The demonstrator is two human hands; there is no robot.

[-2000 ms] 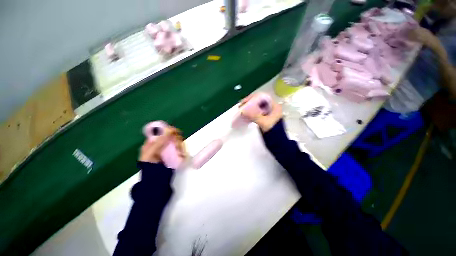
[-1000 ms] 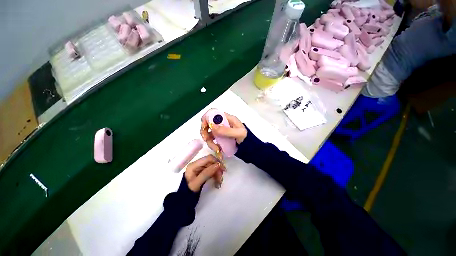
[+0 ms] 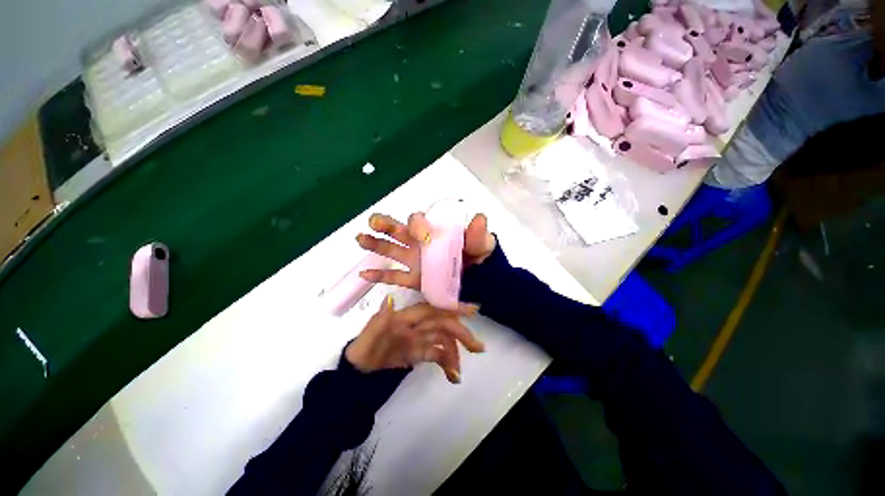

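Observation:
My right hand (image 3: 419, 250) holds a pale pink housing (image 3: 442, 263) upright above the white work sheet (image 3: 252, 373), with its fingers spread to the left. The upper end of this housing looks whitish, and no dark spot shows on it. My left hand (image 3: 412, 339) is just below its lower end, palm up with the fingers apart; whether it touches the housing is hard to tell. Another pink housing (image 3: 351, 286) lies on the sheet behind my hands, partly covered by the right fingers.
A pink housing (image 3: 149, 281) lies on the green belt (image 3: 243, 184). A blister tray (image 3: 160, 73) stands beyond it. A clear bottle (image 3: 553, 82), a small parts bag (image 3: 590, 199) and a pile of pink housings (image 3: 670, 82) are at the right, near a person's sleeve (image 3: 810, 97).
The left hand has put down its housing, since one now lies on the belt and has shifted left. The right hand has turned its housing, and the left fingers have opened.

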